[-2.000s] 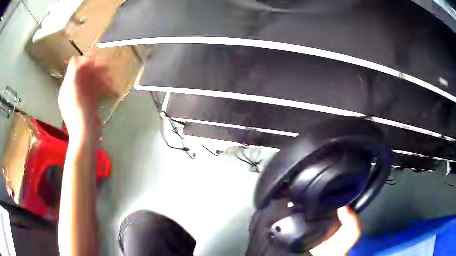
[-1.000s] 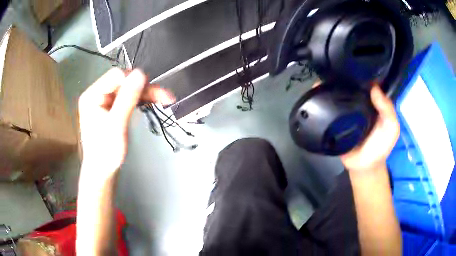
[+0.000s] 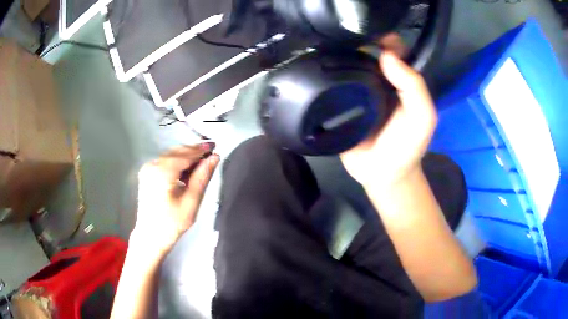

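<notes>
My right hand (image 3: pixel 398 134) holds black over-ear headphones (image 3: pixel 327 103) in front of the rack. The nearer earcup faces me, with a dark oval centre and a pale bar mark; the other cup and the band are cut off by the top edge and blurred. My left hand (image 3: pixel 171 196) is left of and lower than the headphones, its thumb and fingers pinched on a small dark cable plug (image 3: pixel 208 147). A thin cord runs from the rack toward it. The plug and the earcup are apart.
The dark rack (image 3: pixel 187 43) with white edges stands ahead. A cardboard box (image 3: pixel 34 124) is at the left and a red stool (image 3: pixel 78 274) at the lower left. A blue tote (image 3: pixel 479 152) with a white label is at the right. My dark-clothed legs are below the headphones.
The headphones have moved left and nearer to me in my right hand. My left hand has moved lower and right, from the bunch of cables, now with a plug at its fingertips. The view has shifted.
</notes>
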